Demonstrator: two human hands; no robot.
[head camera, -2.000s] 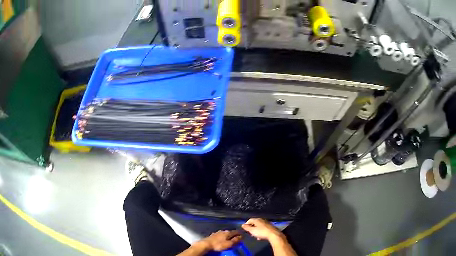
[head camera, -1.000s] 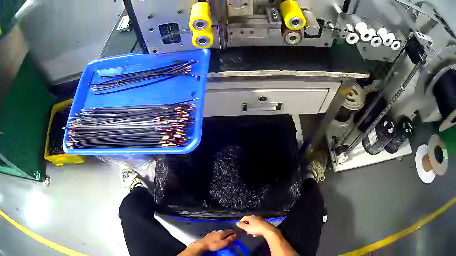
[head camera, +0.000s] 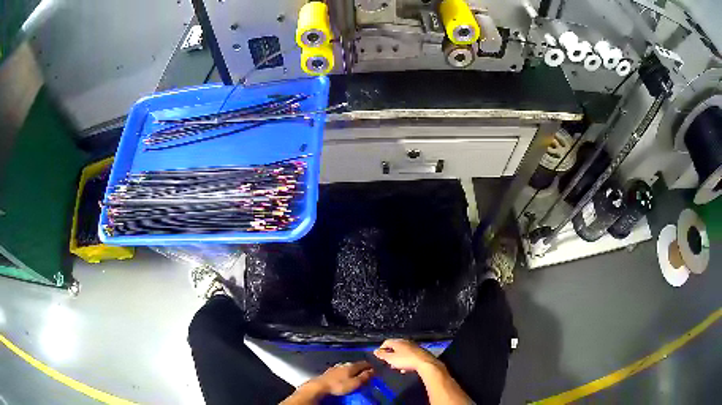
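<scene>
My left hand (head camera: 347, 378) and my right hand (head camera: 404, 356) are close together at the bottom centre, above the edge of the lined bin nearest me. Both have curled fingers. Whether they hold anything is too small to tell. A blue plastic tray (head camera: 214, 157) stands at the left. A wide pile of black cut cables (head camera: 186, 198) with reddish and pale ends fills its near part. A smaller group of cables (head camera: 226, 120) lies in its far part. One cable there reaches over the tray's right rim.
A bin with black liner (head camera: 277, 277) lies between my legs, with dark glinting scraps (head camera: 368, 277) in it. Behind are a drawer (head camera: 467, 154) and a machine with yellow rollers (head camera: 459, 21). A wire stand (head camera: 586, 245) is at right, a yellow crate (head camera: 103, 251) at left.
A cable now crosses the tray's smaller group and sticks out over the right rim. The view has shifted since the oldest frame. My hands look nearly unchanged.
</scene>
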